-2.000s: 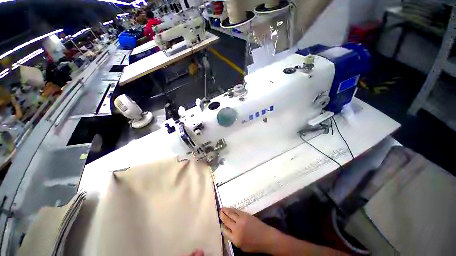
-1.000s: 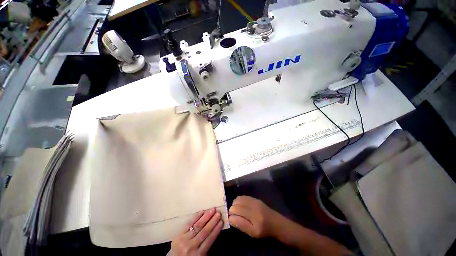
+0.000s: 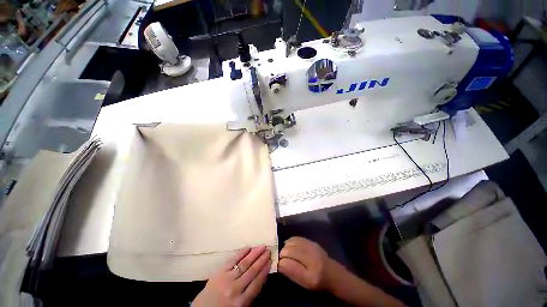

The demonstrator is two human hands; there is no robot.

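Observation:
A beige fabric panel (image 3: 195, 192) lies on the white sewing table, its near end over the front edge. Its top right corner is at the presser foot and needle area (image 3: 273, 127). A stitched line or fold runs across its near end. My left hand (image 3: 237, 279), with a ring, lies with fingers flat on the panel's lower right corner. My right hand (image 3: 304, 262) has curled fingers pinching the panel's right edge at that corner, beside my left fingertips. Two small grey tabs show at the panel's top edge.
A stack of cut panels (image 3: 66, 198) lies at the left. The white sewing machine (image 3: 372, 84) stands behind the table. A pile of panels (image 3: 480, 240) is at lower right. A small white fan (image 3: 165, 51) stands behind. Black cables (image 3: 423, 174) hang at the table's right.
My left hand has come fully into view onto the panel's lower corner. My right hand has stayed at the panel's right edge, now lower down. The camera view has shifted.

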